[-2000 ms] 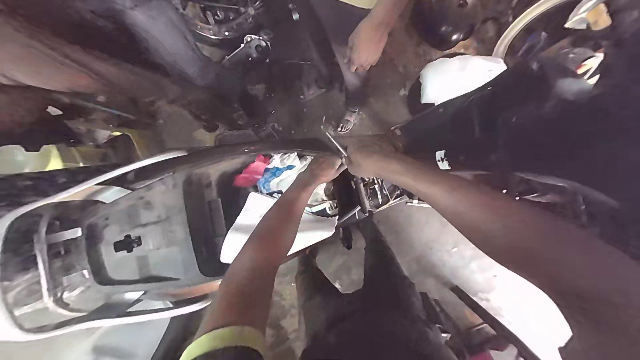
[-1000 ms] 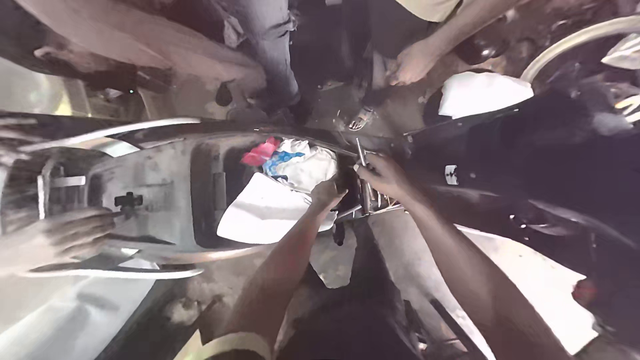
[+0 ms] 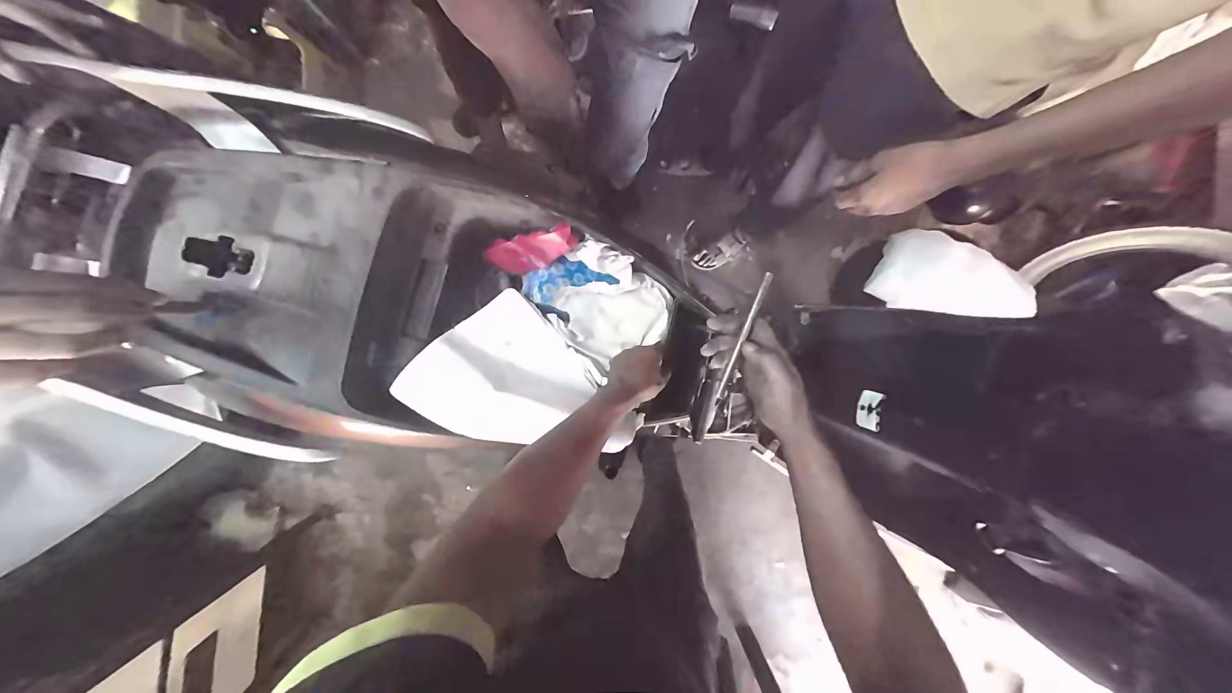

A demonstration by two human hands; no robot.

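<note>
My left hand (image 3: 637, 373) is at the right end of a scooter's underseat storage compartment (image 3: 385, 289), its fingers bent at the edge; whether it grips anything is unclear. Beside it in the compartment lie white cloth (image 3: 621, 313), blue patterned cloth (image 3: 568, 281), a red cloth or bag (image 3: 531, 250) and a large white sheet (image 3: 500, 375). To the right, my right hand (image 3: 760, 371) is at a long thin metal bar (image 3: 743, 337), which slants up over the frame opening. The thumb and fingers are partly spread around the bar, so the hold is not certain.
Another person's hand (image 3: 895, 178) hangs at the upper right; a further hand (image 3: 77, 318) reaches over the scooter's tail at left. A person's jeans leg (image 3: 640, 87) stands beyond the scooter. A dark panel (image 3: 962, 385) spreads to the right, with a white piece (image 3: 953, 274) behind it.
The other person's hand has come in over the scooter's tail at left since the oldest frame. My two hands, close together two seconds ago, are now farther apart.
</note>
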